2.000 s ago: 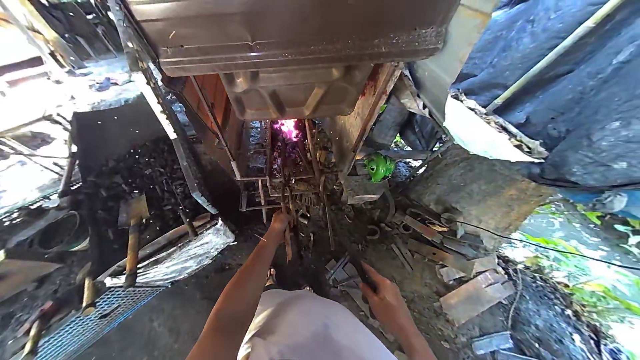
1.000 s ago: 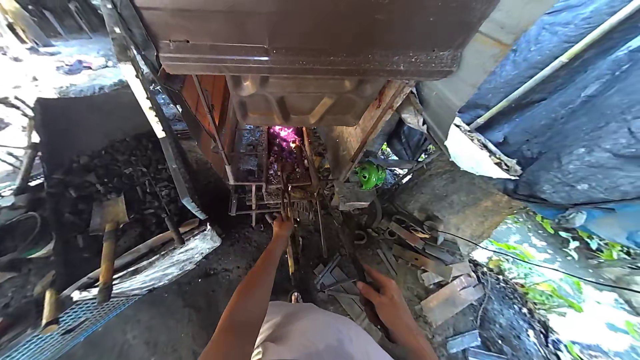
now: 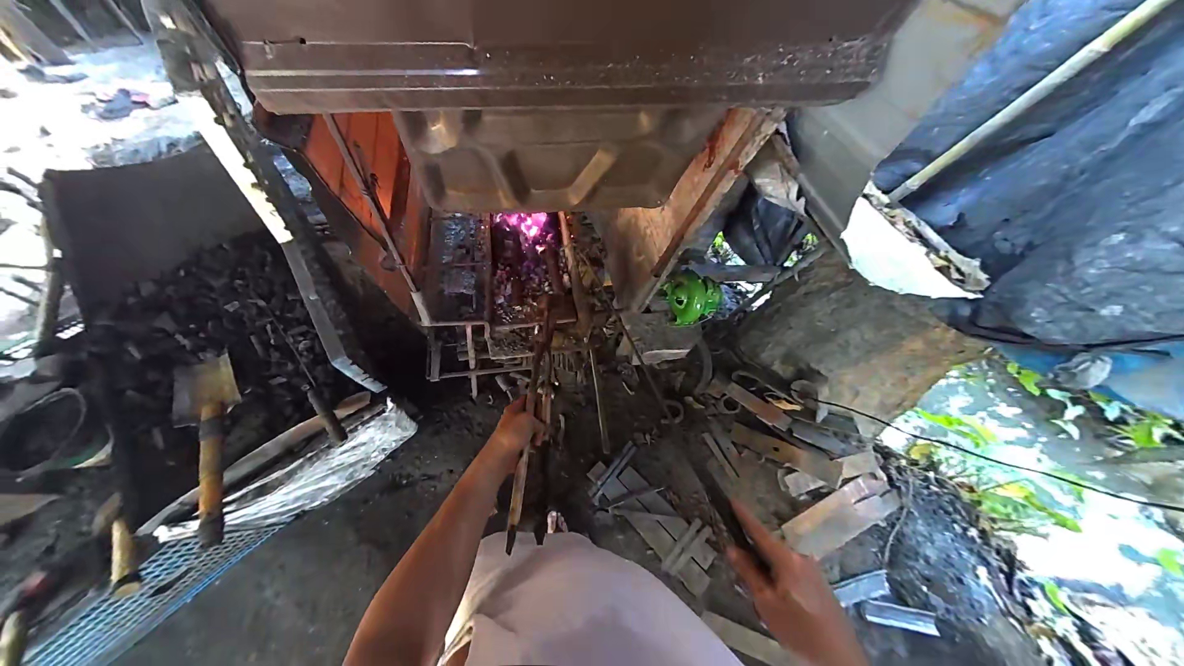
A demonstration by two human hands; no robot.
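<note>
My left hand is closed around the handles of long metal tongs, whose far end reaches the front of the forge. Glowing coals burn pink and orange in the trough beyond. Whether the tongs grip anything cannot be told. My right hand, at lower right, grips a long dark tool that points up and left over the ground; its far end is blurred. Flat metal pieces lie on the ground between my hands. A green blower stands right of the forge.
A brown sheet-metal hood overhangs the forge. At left, a shovel-like tool with a wooden handle stands by a heap of charcoal and blue mesh. Metal bars lie at right, near a black cable.
The long dark tool in my right hand has swung; one second ago it pointed more steeply up the view. My left hand stays on the tongs.
</note>
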